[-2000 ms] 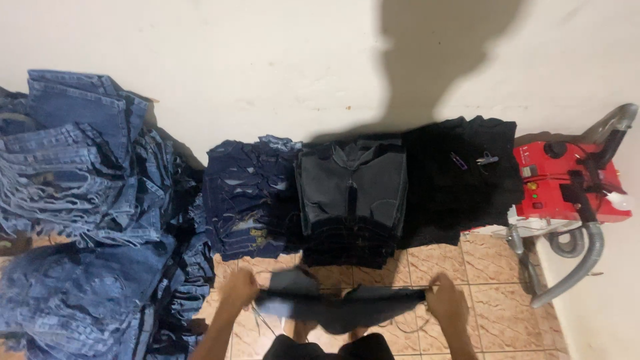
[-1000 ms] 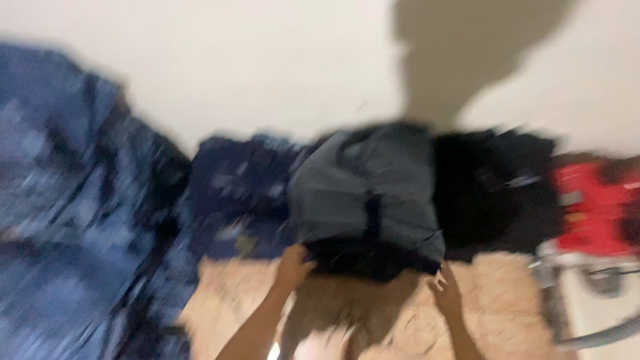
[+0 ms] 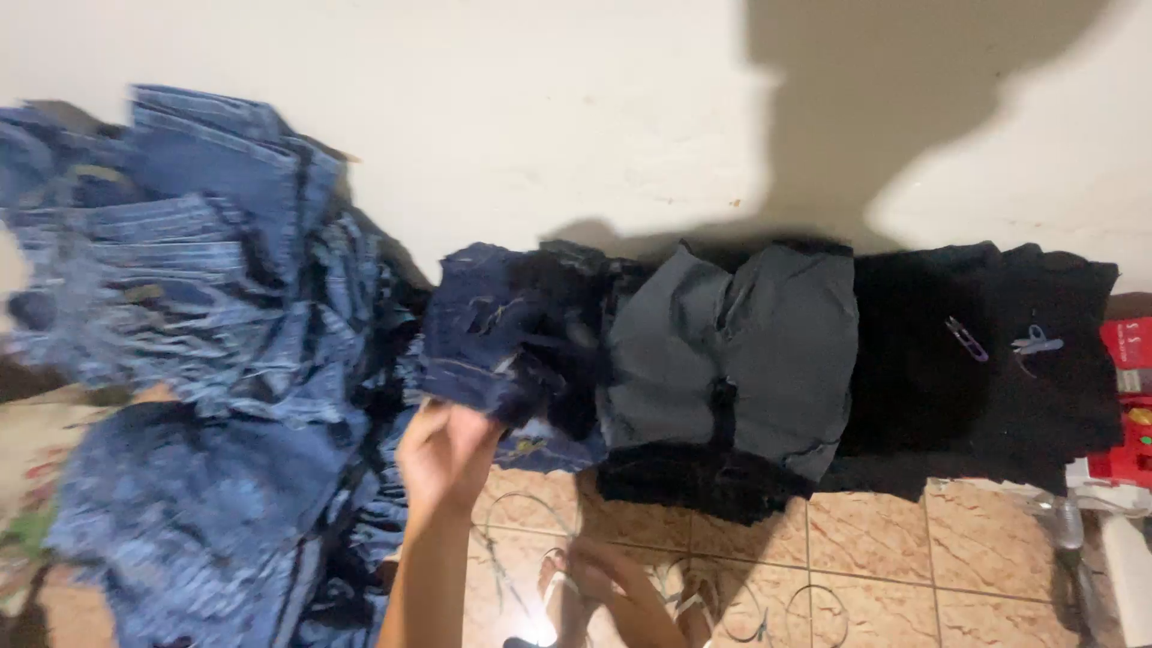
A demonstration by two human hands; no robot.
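Observation:
My left hand (image 3: pixel 447 454) grips the lower edge of a dark blue denim garment (image 3: pixel 477 337), lifted a little over the dark denim pile. To its right, a grey garment (image 3: pixel 783 360) lies spread on a stack with a black lower edge. Farther right is a stack of black garments (image 3: pixel 918 405), on which rest purple thread snips (image 3: pixel 967 340) and light-coloured thread snips (image 3: pixel 1037 341). My right hand does not show.
Large heaps of blue denim (image 3: pixel 225 504) fill the left side. A pale wall (image 3: pixel 540 117) stands behind the stacks. Part of a red machine (image 3: pixel 1134 441) is at the right edge. Thin loops of cord (image 3: pixel 817 615) lie on the tiled floor near my sandalled feet.
The garment I held in both hands two seconds ago now lies on the middle stack, released. My left hand has moved left to the dark denim pile, and my right hand has left the view.

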